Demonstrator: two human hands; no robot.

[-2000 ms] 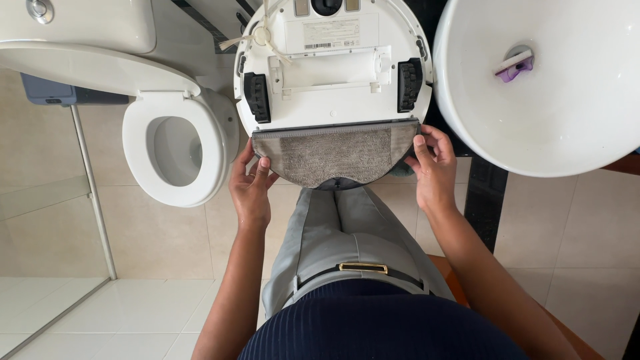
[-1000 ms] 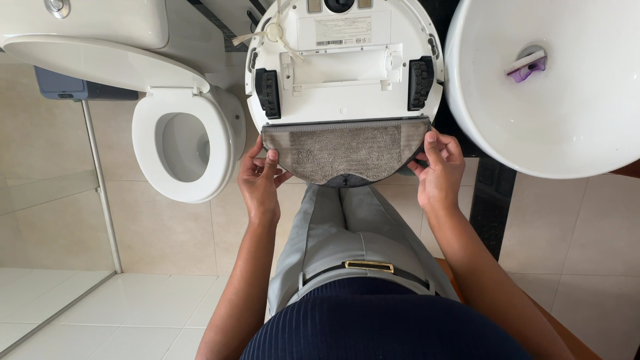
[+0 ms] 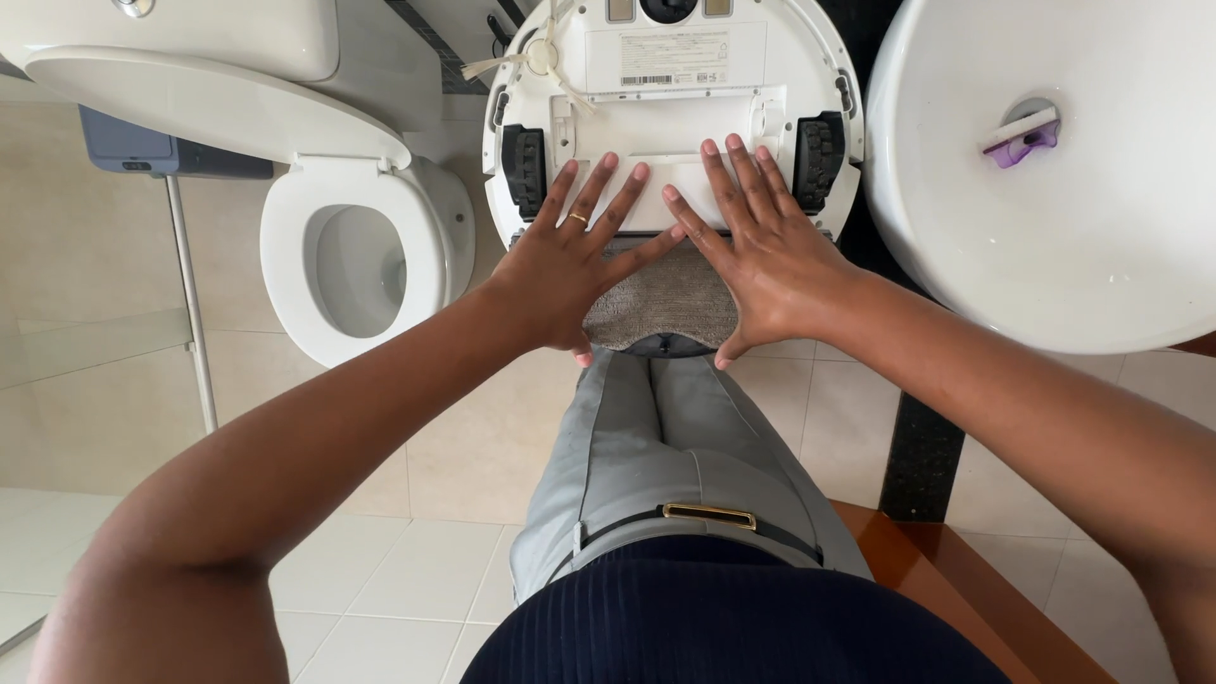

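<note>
A white robot vacuum (image 3: 674,123) lies upside down, its underside showing two black wheels, a side brush (image 3: 541,57) and a printed label. A grey-brown mop pad (image 3: 660,294) covers its near end. My left hand (image 3: 560,261) lies flat, fingers spread, over the left part of the pad and the white underside. My right hand (image 3: 769,252) is spread the same way over the right part. The index fingertips nearly meet at the pad's straight edge. Neither hand grips anything.
An open toilet (image 3: 285,256) stands at the left, near a blue-grey bin (image 3: 142,147). At the right is a white basin (image 3: 1045,256) holding a purple-and-white brush or scrubber (image 3: 1026,141). A black stone strip (image 3: 921,456) runs below the basin.
Both hands have left the pad's two outer corners and moved inward and up onto the pad and underside, fingers now spread.
</note>
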